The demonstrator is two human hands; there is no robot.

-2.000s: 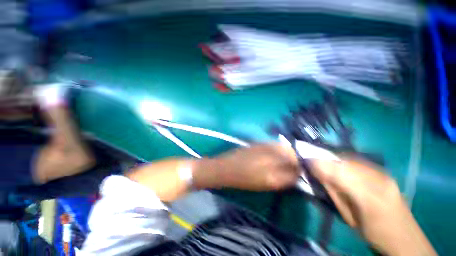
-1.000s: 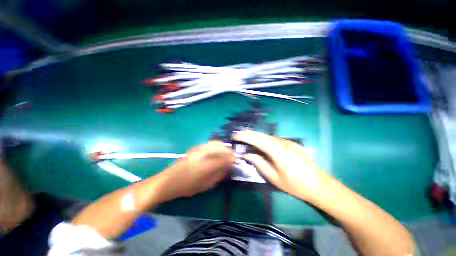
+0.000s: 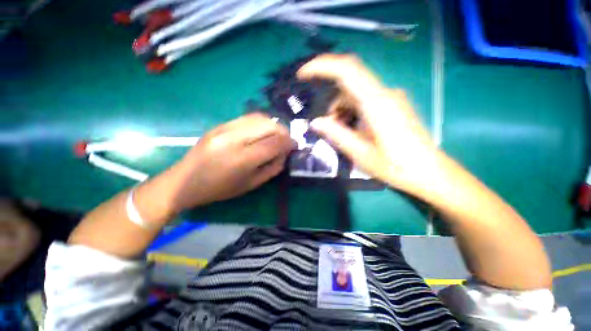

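My left hand [image 3: 236,155] is closed on a white cable [image 3: 172,141] above the left side of the reference card [image 3: 314,161]. The cable runs left to a red connector [image 3: 81,149], where a second white lead joins it. My right hand [image 3: 369,123] is right of the card, blurred, with thumb and index finger apart over the pile of black housings [image 3: 285,87]. I see nothing certain between its fingers. The fingertips of my left hand hide the cable's end.
A bundle of white cables [image 3: 220,29] with red plugs lies at the back left. A blue tray [image 3: 531,55] is at the back right. Black tape [image 3: 343,207] crosses the card's front edge. A red plug [image 3: 585,196] shows at the far right. Part of a person [image 3: 16,239] is at the left.
The view has moved closer over the bench. My right hand's thumb and index finger have spread apart, with the index finger reaching over the black pile. My left hand still holds the cable.
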